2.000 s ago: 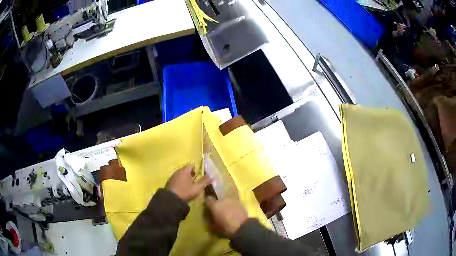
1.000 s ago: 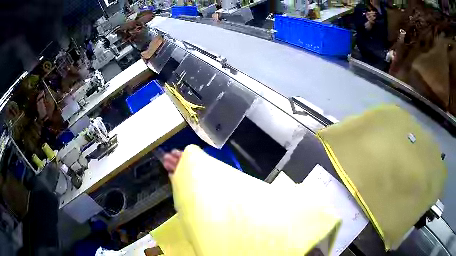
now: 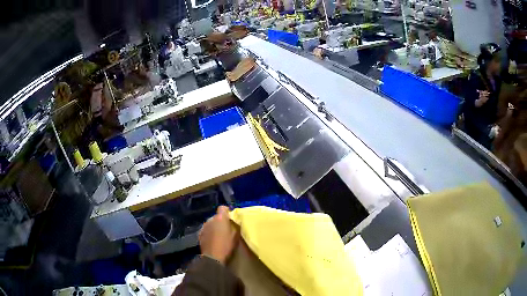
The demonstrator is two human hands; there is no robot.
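A bag body [image 3: 300, 245] with its yellow inner face up is raised over the near table; a tan-brown part of it shows below my wrist. My left hand [image 3: 219, 234] grips its upper left corner. My right hand is not in view; the fabric or the bottom edge may hide it. A tan bag body [image 3: 468, 237] with a yellow edge and a small pale label lies flat at the right. White sheets [image 3: 396, 269] lie between the two pieces.
A blue bin is partly hidden behind the raised fabric. Yellow strips [image 3: 264, 140] lie on a metal tray [image 3: 312, 147]. The conveyor belt [image 3: 370, 127] runs along the right. Sewing machines [image 3: 159, 150] stand at left. A person [image 3: 485, 92] is at the far right.
The bag body has been lifted off the table and its near part turned over. My right hand has left the view. The camera view has tilted up, showing more of the workshop.
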